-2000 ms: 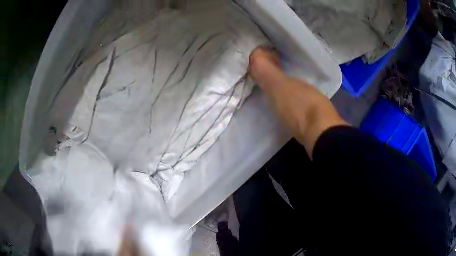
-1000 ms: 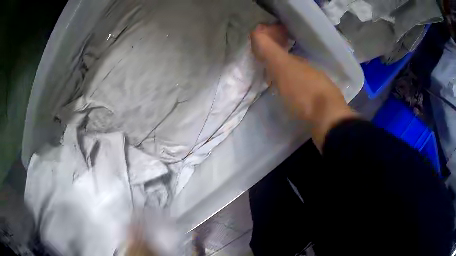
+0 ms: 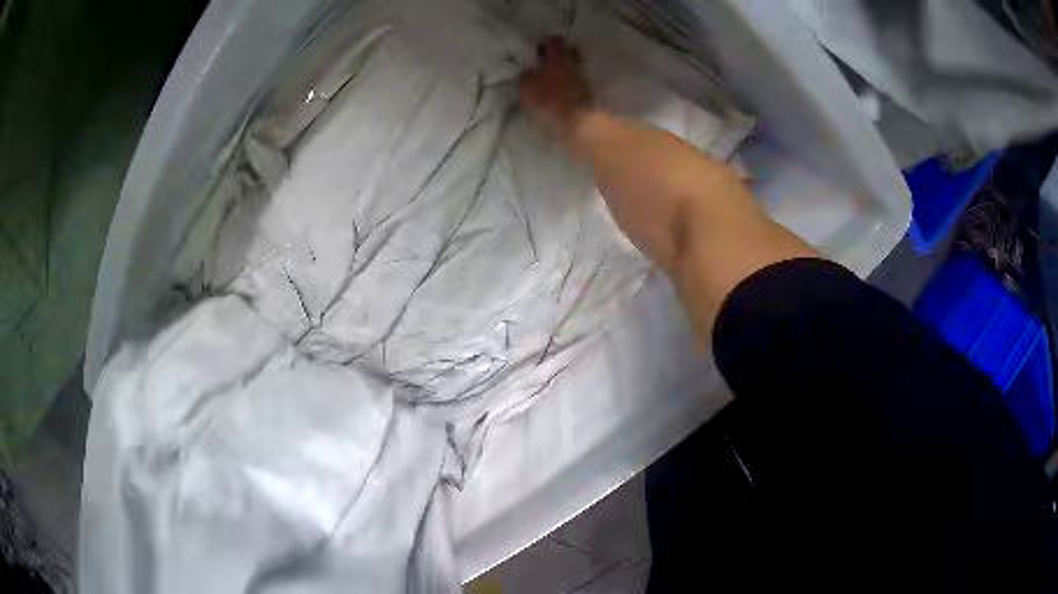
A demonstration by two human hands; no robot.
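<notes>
White cloth pieces (image 3: pixel 429 255) lie creased in the large white tub (image 3: pixel 847 174). More white cloth (image 3: pixel 255 453) hangs over the tub's near left rim. My right hand (image 3: pixel 555 87) reaches deep into the tub, its fingers at the cloth near the far side; the fingers are blurred and I cannot tell whether they grip it. My left hand is not in view.
A blue crate (image 3: pixel 946 203) stands beyond the tub's right corner, with grey-white cloth (image 3: pixel 963 58) above it. Another blue bin (image 3: pixel 992 337) is at the right, near a tangled dark heap (image 3: pixel 992 232). A green surface (image 3: pixel 70 209) is at the left.
My right hand has moved left from the tub's right wall to over the cloth. The cloth in the tub has shifted and creased. My left hand has left the bottom of the picture.
</notes>
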